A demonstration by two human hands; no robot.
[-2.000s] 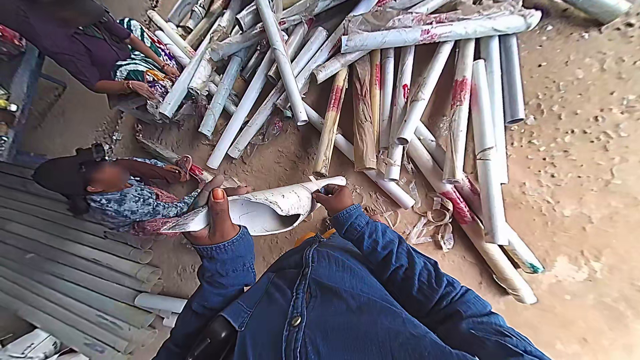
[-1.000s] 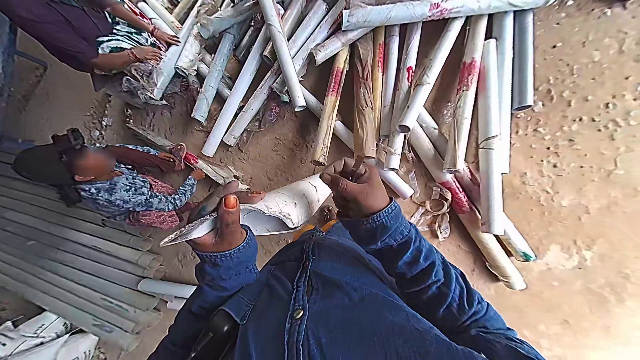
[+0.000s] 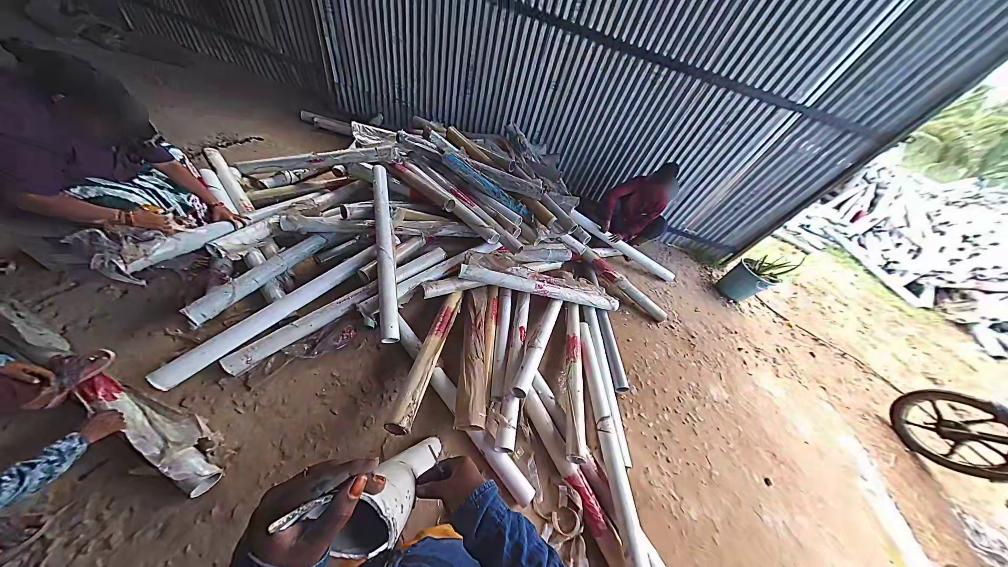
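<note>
A white tube [image 3: 398,482], wide and open at its near end and narrower at the far end, is at the bottom centre. My left hand [image 3: 315,504] grips its wide end, the thumb lying over it, with a thin pale strip or tool between the fingers. My right hand [image 3: 450,480] is closed around something dark at the tube's narrow end; whether it grips the tube itself I cannot tell. Beyond both hands lies a large pile of tubes [image 3: 386,260], white, grey and brown, some with red stains and plastic wrapping.
One person [image 3: 87,157] handles tubes at the left; another's hands [image 3: 102,425] hold a wrapped tube [image 3: 169,445]. A third person [image 3: 642,201] crouches by the corrugated metal wall [image 3: 551,94]. A potted plant [image 3: 742,281] and a spoked wheel [image 3: 953,435] are at the right.
The view has tilted up, bringing the wall, potted plant and wheel into sight. The tube in my hands now points away from me, where before it lay crosswise.
</note>
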